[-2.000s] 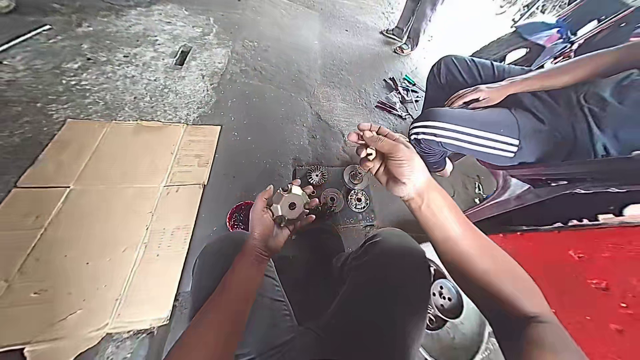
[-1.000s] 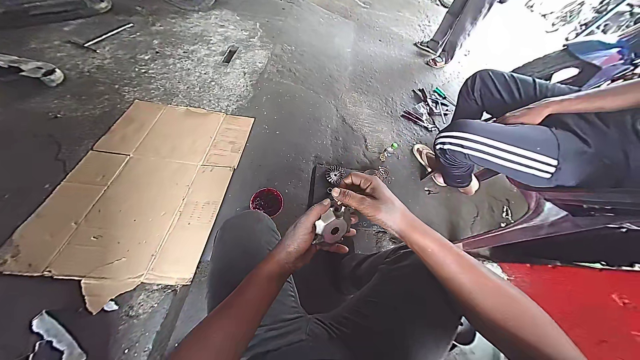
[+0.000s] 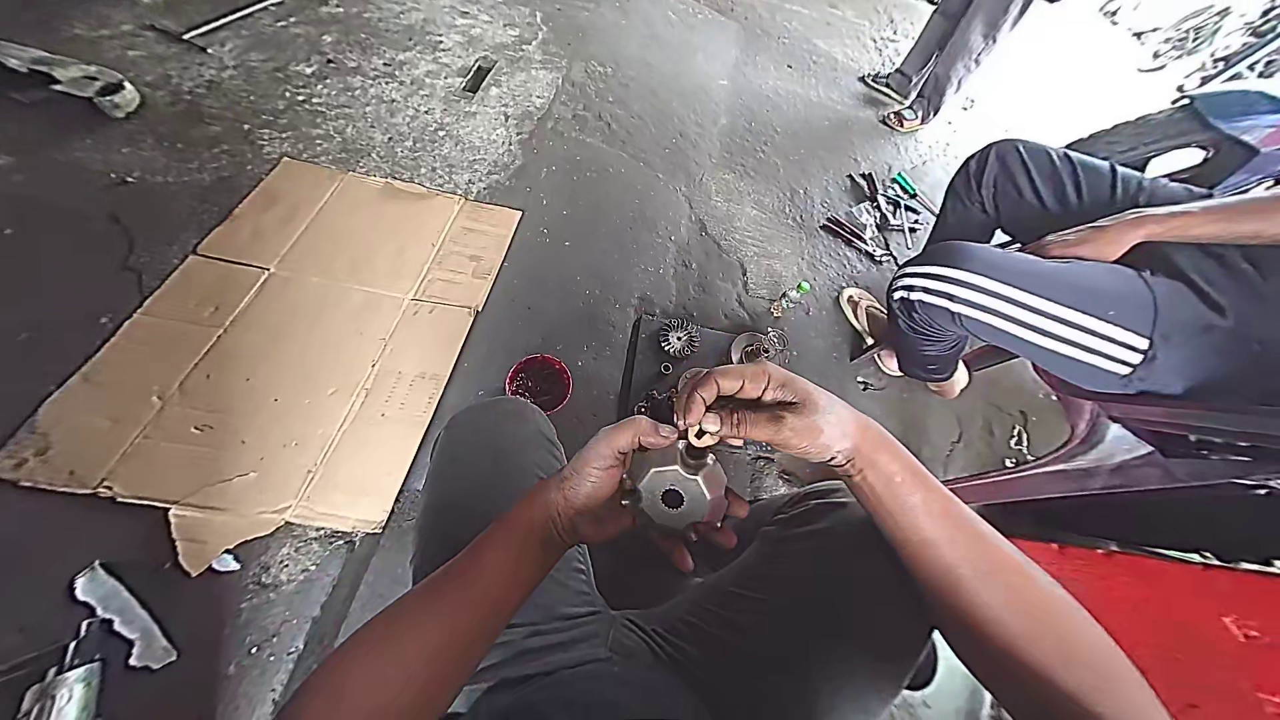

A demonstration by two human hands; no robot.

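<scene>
My left hand [image 3: 607, 480] holds an octagonal metal part [image 3: 678, 492] with a splined hole in its face, fingers spread beneath it and thumb near its upper edge. Between thumb and fingers of my right hand [image 3: 768, 412] is a small tan ring-like piece [image 3: 703, 436], right at the top edge of the metal part; whether the two touch is not clear. Behind my hands, a finned metal wheel [image 3: 680, 338] and a round metal part with a coil [image 3: 752, 348] lie on a dark mat or tray [image 3: 640, 345], partly hidden by my right hand.
A red bowl [image 3: 539, 383] with dark contents stands left of the mat. Flattened cardboard [image 3: 290, 350] covers the floor at left. At right sits a person in striped trousers [image 3: 1030, 310], near scattered hand tools [image 3: 880, 215] and a small green-capped bottle [image 3: 792, 298]. Another person's feet [image 3: 900, 105] are farther back.
My right hand, raised apart from the metal part two seconds ago, has come down to its top edge. My left hand keeps hold of the part. The view has shifted.
</scene>
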